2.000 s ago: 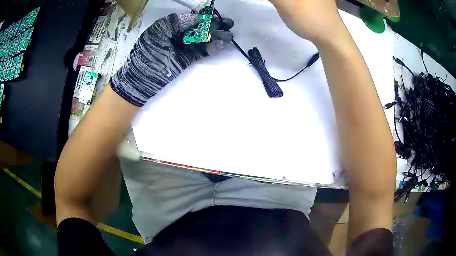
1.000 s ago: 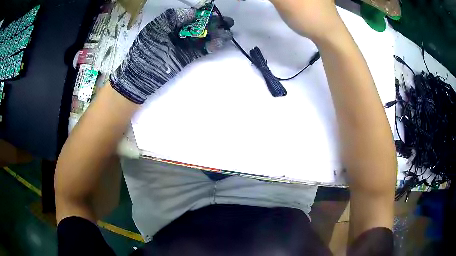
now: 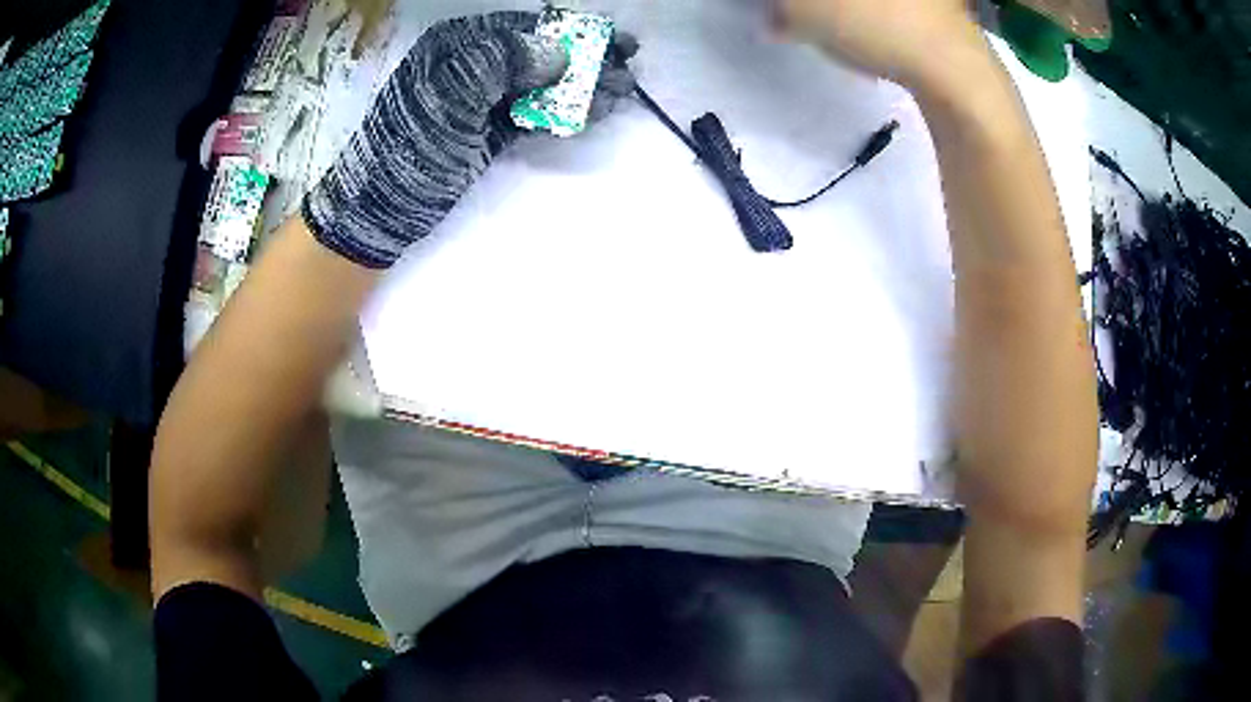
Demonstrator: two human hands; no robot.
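My left hand [image 3: 528,82], in a grey-black knitted glove, holds a small green circuit board [image 3: 568,76] near the top edge, its pale, glare-lit face upward. A black DC cable [image 3: 741,183], coiled in a tied bundle, lies on the white paper to the right of the glove. Its thin lead runs up to the glove; where it ends is hidden. Its barrel plug [image 3: 879,141] points up and right. My right hand [image 3: 878,30] is bare, blurred and partly cut off by the top edge; I cannot tell whether its fingers hold anything.
White paper [image 3: 645,329] covers the bench up to its edge over my lap. A black cable pile [image 3: 1183,343] lies at the right. A loose green board [image 3: 236,209] lies left of the paper. Board rows [image 3: 41,103] sit on the black surface [image 3: 103,261] at far left. A green object [image 3: 1032,41] is at top right.
The circuit board has turned more upright and brighter in my left hand. My right hand and forearm have moved to the right. The bundle and plug have shifted slightly.
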